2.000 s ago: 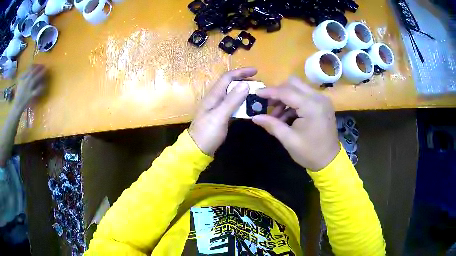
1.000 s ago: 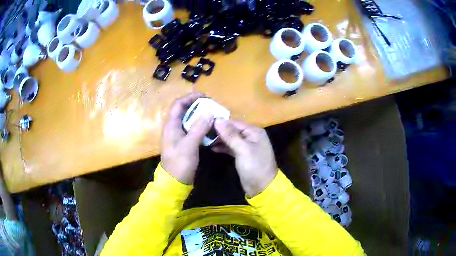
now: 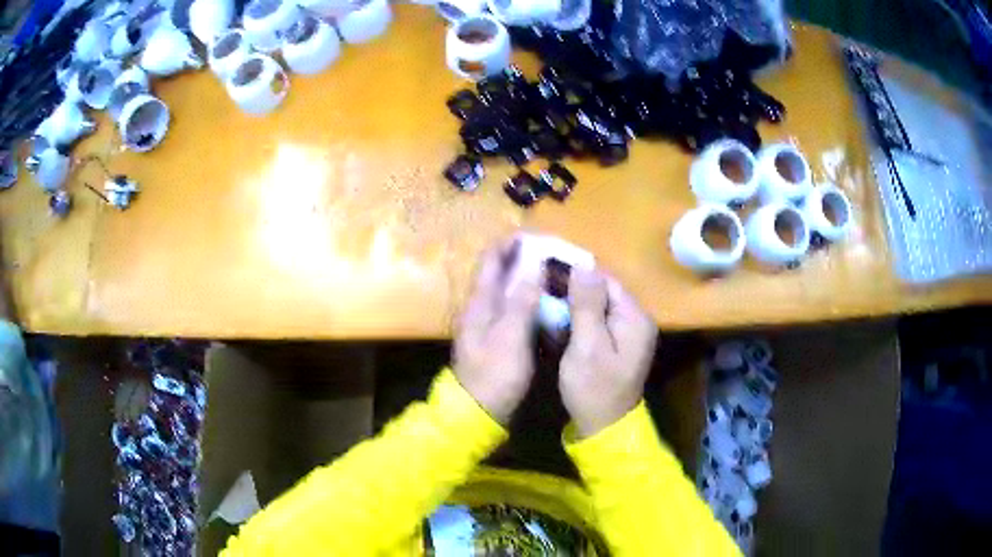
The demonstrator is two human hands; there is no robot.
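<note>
A white housing (image 3: 557, 250) is held between my two hands over the table's front edge. A dark square (image 3: 558, 279) shows on its side facing me; blur hides whether it is fully seated. My left hand (image 3: 496, 337) wraps the housing's left side. My right hand (image 3: 605, 354) holds its right side, with fingers and thumb close to the dark square. A heap of black square inserts (image 3: 544, 114) lies beyond my hands. Several white housings (image 3: 707, 237) stand grouped at the table's right.
Many white housings (image 3: 256, 85) fill the far left. Small metallic parts (image 3: 120, 192) lie at left. A dark plastic bag (image 3: 696, 33) is behind the heap. Clear plastic (image 3: 946, 196) covers the right end. Below the edge are cartons with small white parts (image 3: 740, 424) and mixed parts (image 3: 158, 446).
The housing has turned in my hands, and its dark square now faces up towards me. The view has shifted; the other person's hand at left is no longer in view.
</note>
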